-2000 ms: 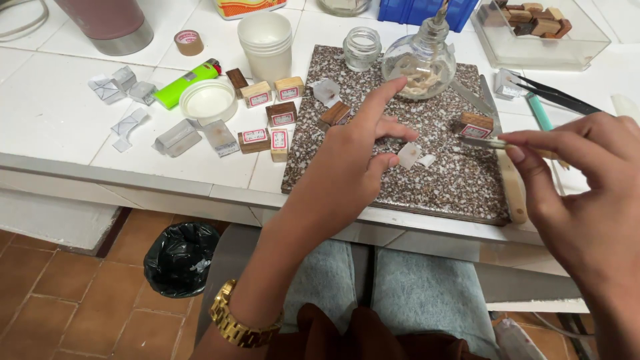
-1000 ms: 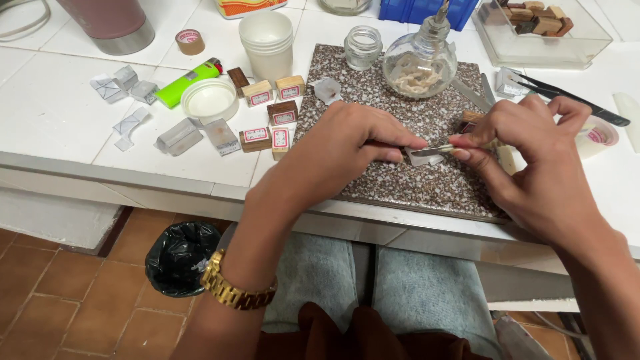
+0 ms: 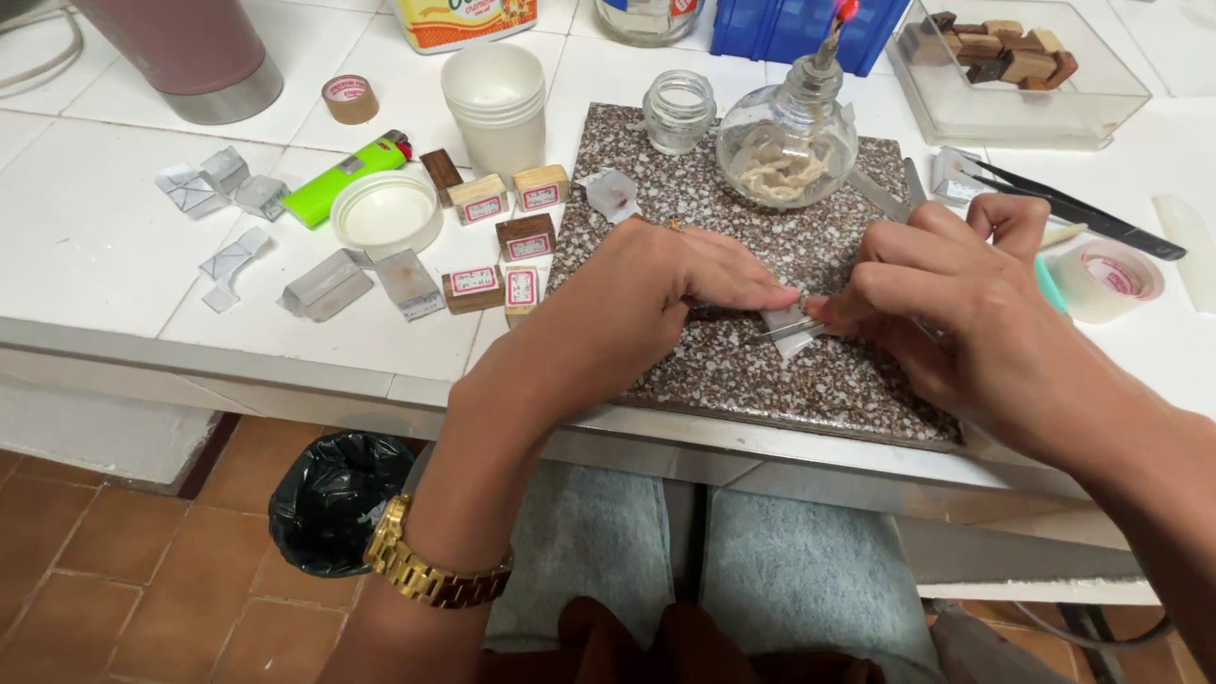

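My right hand [image 3: 950, 294] holds a thin metal blade [image 3: 796, 329], its tip pointing left over the speckled stone slab [image 3: 741, 380]. Under the blade lies a small translucent piece [image 3: 790, 346]. My left hand [image 3: 684, 275] rests low over the slab, fingertips at that piece and almost meeting the right fingers; whether it grips anything is hidden. Behind the hands stands a glass spirit lamp [image 3: 787, 152] with a flame at its wick, beside a small open glass jar [image 3: 678, 112]. A whitish wax-like piece [image 3: 613, 195] sits at the slab's left edge.
Left of the slab are several labelled wooden blocks [image 3: 525, 237], a white lid [image 3: 387, 211], a green lighter [image 3: 347, 179], stacked plastic cups [image 3: 494, 104] and folded paper pieces [image 3: 326, 285]. On the right are black tweezers [image 3: 1092, 214], a tape roll [image 3: 1107, 275] and a clear box [image 3: 1016, 128] of wooden blocks.
Two seconds ago my hands were apart, the left index finger raised by the lamp; now both meet low over the slab. Since one second ago, the left hand has flattened over it.
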